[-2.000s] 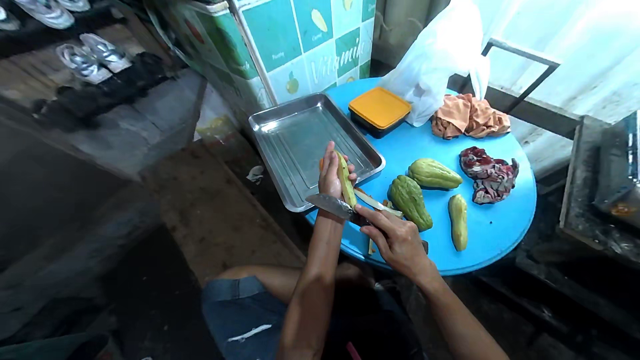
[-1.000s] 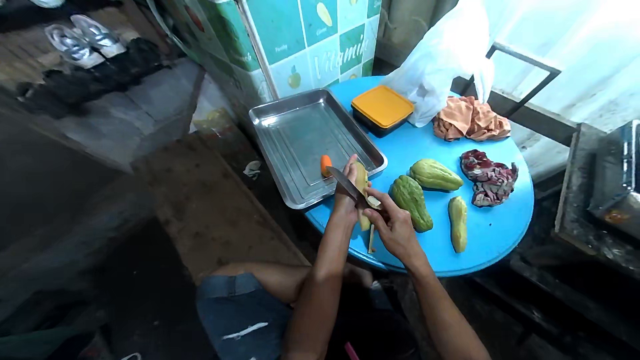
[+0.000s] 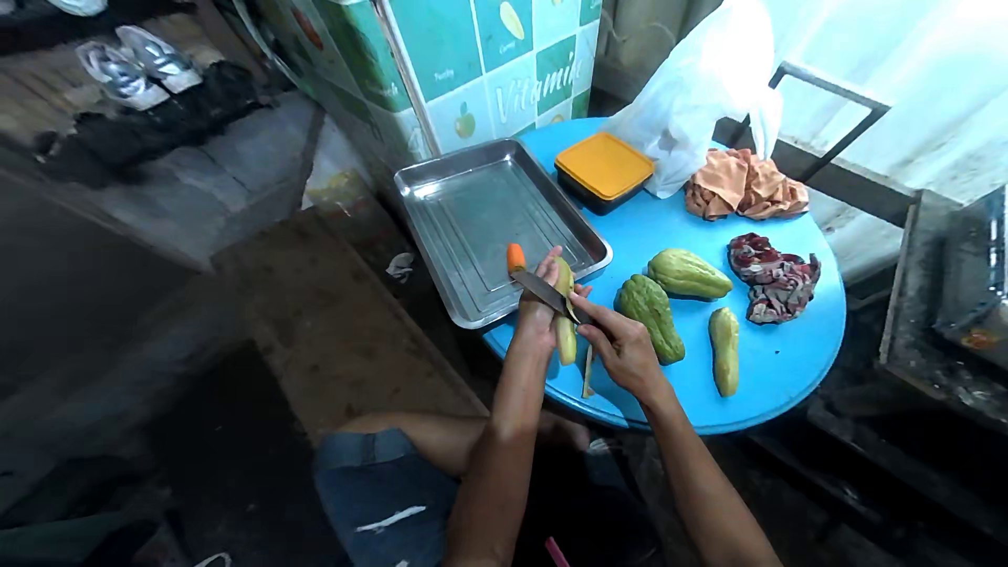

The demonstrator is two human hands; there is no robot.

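Observation:
My left hand (image 3: 543, 295) holds a long pale green vegetable (image 3: 565, 346) over the near edge of the metal tray (image 3: 504, 213). In my right hand (image 3: 626, 339) is a knife, its dark blade (image 3: 539, 290) lying across that vegetable and pointing up and left. A short orange piece (image 3: 515, 257) shows at the blade's far end; whether it touches the blade or lies in the tray, I cannot tell. A thin strip (image 3: 588, 372) lies below my hands. To the right are a green chayote (image 3: 650, 315), a paler chayote (image 3: 687, 274) and a slender pale green vegetable (image 3: 724, 350).
The round blue table (image 3: 764, 402) also holds an orange-lidded container (image 3: 605, 165), a white plastic bag (image 3: 693, 94), a crumpled peach cloth (image 3: 744, 185) and a crumpled dark red and grey item (image 3: 774, 279). A wooden bench (image 3: 339, 331) stands left, with shoes (image 3: 138, 67) beyond.
The orange piece shows now and one second ago, but not two seconds ago. My hands have shifted, and the blade has turned from pointing left to up and left.

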